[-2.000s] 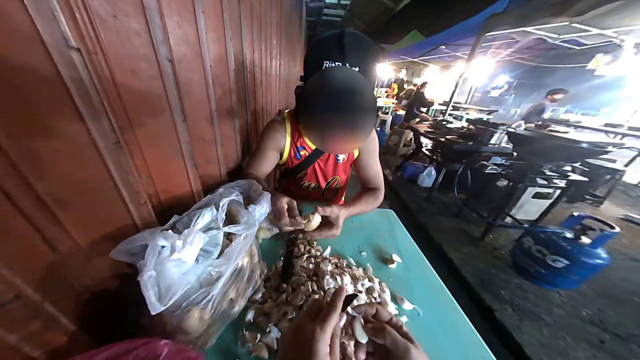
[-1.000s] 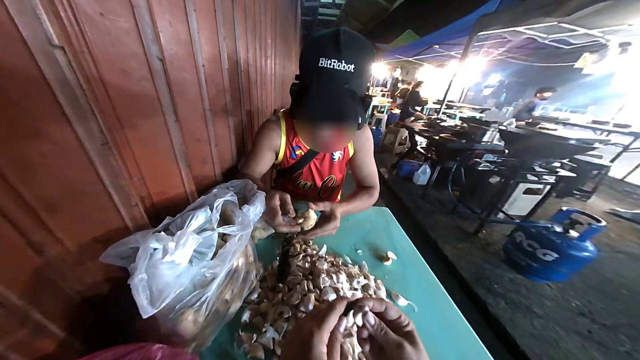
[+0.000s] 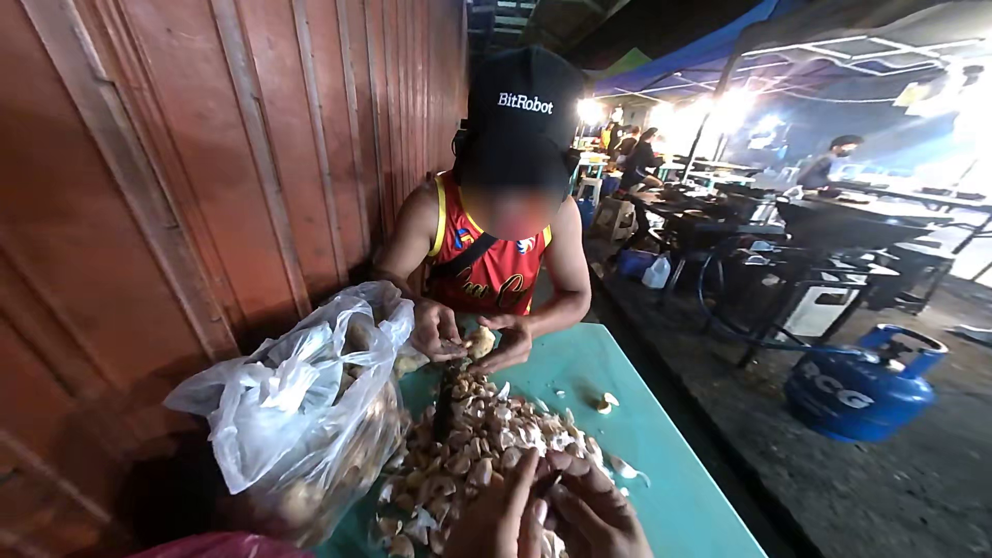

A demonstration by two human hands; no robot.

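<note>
My left hand (image 3: 496, 511) and my right hand (image 3: 593, 504) meet fingertip to fingertip over the near edge of a heap of separated garlic cloves (image 3: 480, 457). A small dark object (image 3: 547, 485) shows between them, against the curled fingers of my right hand; its kind is unclear, and the fingers hide part of it. The heap lies on a turquoise table (image 3: 659, 449). Across it, a person's hands (image 3: 508, 345) hold a garlic bulb (image 3: 480, 341). A long dark object (image 3: 446, 403), whose kind I cannot tell, lies along the heap's left side.
Left of the heap stands a translucent plastic bag (image 3: 310, 403) of what look like garlic bulbs, beside a red corrugated wall (image 3: 178, 178). A few cloves (image 3: 607, 403) lie apart at the right. Beyond the table are a blue gas cylinder (image 3: 856, 387), a cooking stand and people.
My fingers were farther apart two seconds ago, with a pale clove by my right hand; they have come together. The other person still handles a bulb.
</note>
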